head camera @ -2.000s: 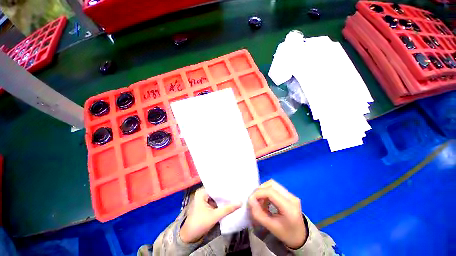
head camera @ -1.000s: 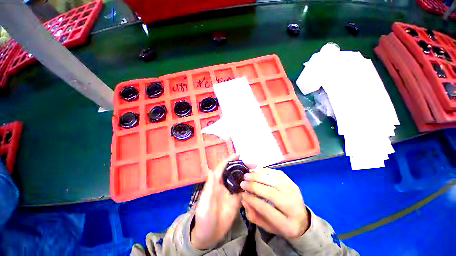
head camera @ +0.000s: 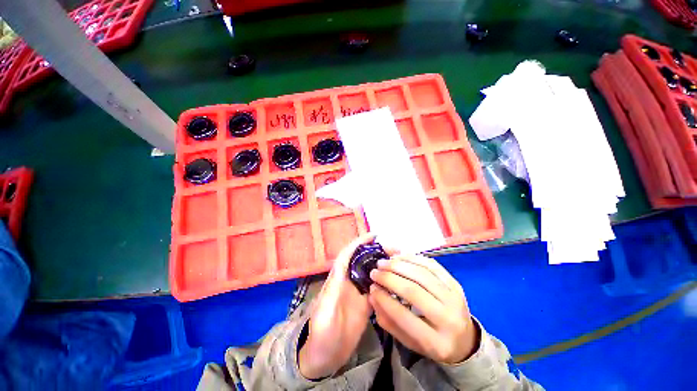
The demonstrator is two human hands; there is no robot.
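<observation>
My left hand holds a round black unit upright at the front edge of the orange-red tray. My right hand has its fingertips on the same unit's face. Whether a small adhesive piece is between the fingers cannot be seen. A white label sheet lies slanted across the right part of the tray, its near end close to my fingers. A small torn white piece lies against its left side. Several black units sit in the left and middle pockets.
Fanned label sheets lie right of the tray, with a clear plastic bag beside them. Stacked red trays stand at far right. A pale metal post rises at left. Loose black units lie along the green belt. Blue-clothed person at left.
Two seconds ago both hands held the white sheet; it now lies on the tray and the hands hold a black unit. Over the last second the hands have barely moved; loose units shifted slightly right.
</observation>
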